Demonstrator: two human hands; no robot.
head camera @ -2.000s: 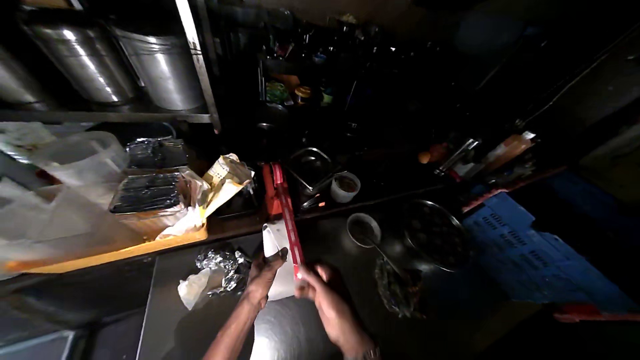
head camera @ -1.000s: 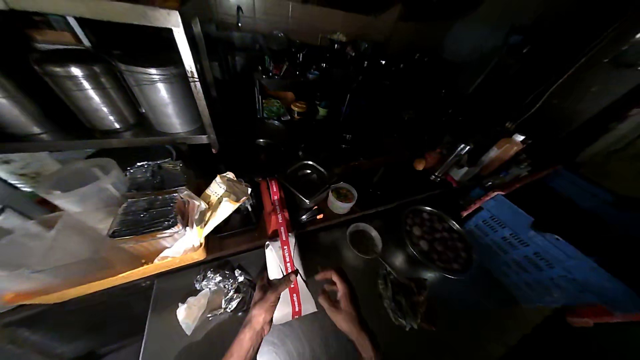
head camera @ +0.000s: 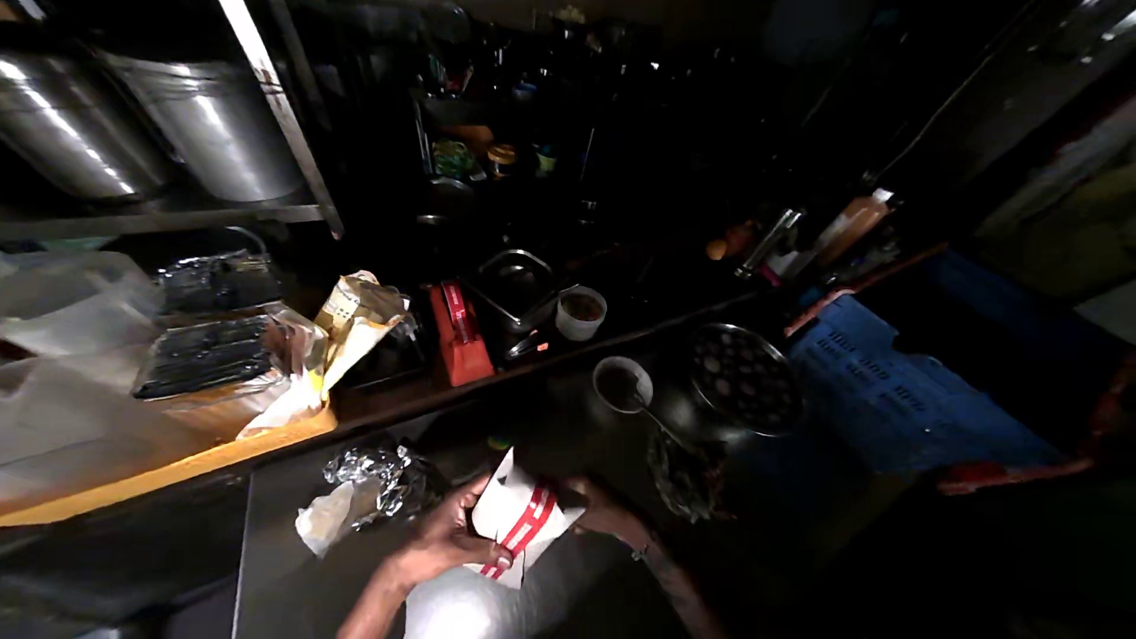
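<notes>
A white folded paper packet point(head camera: 510, 506) with a strip of red printed tape point(head camera: 531, 524) across it is held between both hands over the metal counter. My left hand point(head camera: 448, 537) grips its left side, the thumb lying on the front near the tape's lower end. At the packet's right edge is my right hand point(head camera: 603, 510), its fingers partly hidden behind the paper. Crumpled aluminium foil point(head camera: 382, 479) lies left of my left hand, beside a pale crumpled wrapper point(head camera: 327, 519). Behind the packet stands a red tape dispenser point(head camera: 463, 355).
Right of the hands are a bowl with a spoon point(head camera: 621, 383), a dark plastic bag point(head camera: 683, 475) and a metal pan of round dark pieces point(head camera: 744, 377). A blue crate point(head camera: 905, 399) stands at the right, a yellow-edged tray point(head camera: 177, 470) with packages at the left.
The red tape that ran from the dispenser to the white paper is now separate from the dispenser. My right hand, open beside the paper a second ago, is now against its right edge.
</notes>
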